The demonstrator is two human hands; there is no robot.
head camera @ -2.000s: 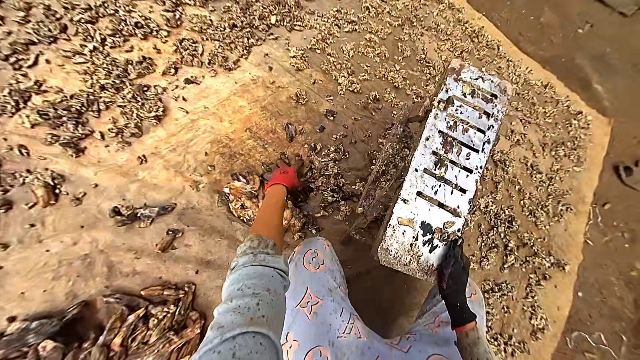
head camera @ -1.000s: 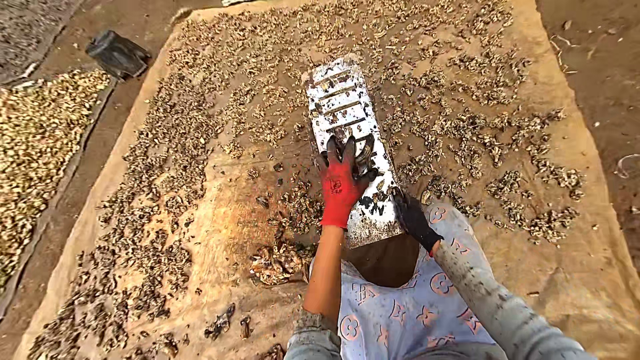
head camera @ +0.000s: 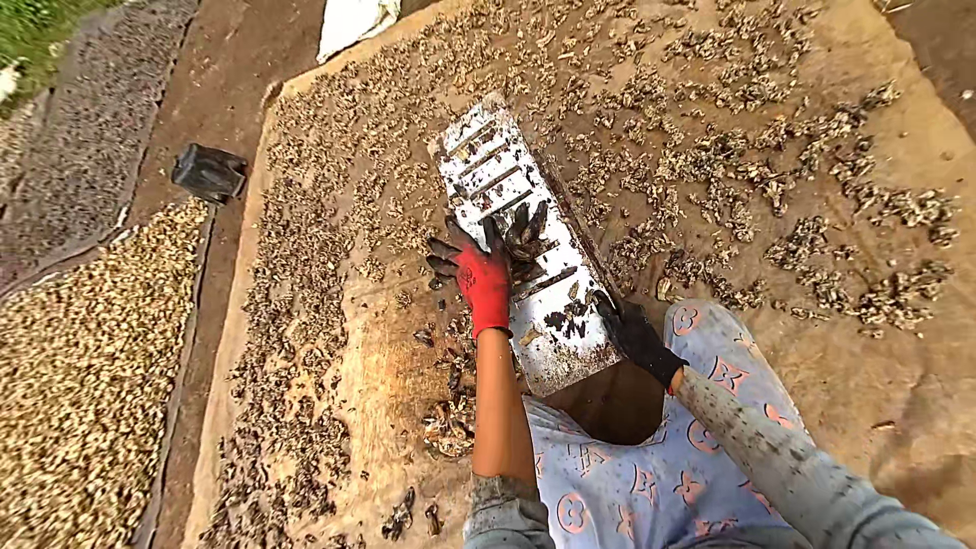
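Note:
A long white slotted board, spotted with dark residue, slants away from my lap over the tan ground sheet. My left hand, in a red and black glove, lies over the board's left side with its fingers spread; dark brown pieces sit on the slots under and beside its fingertips. Whether the palm presses any piece cannot be seen. At the board's near right edge, my right hand, in a black glove, grips the rim. A small pile of brown pieces lies left of my left forearm.
Shrivelled brown pieces are scattered over the tan sheet. Pale chips cover another sheet at the left. A black container stands on the bare soil between them, and a white sack lies at the top.
My left hand has moved from the pile on the sheet onto the slotted board. My right hand stays at the board's edge. The view has swung left.

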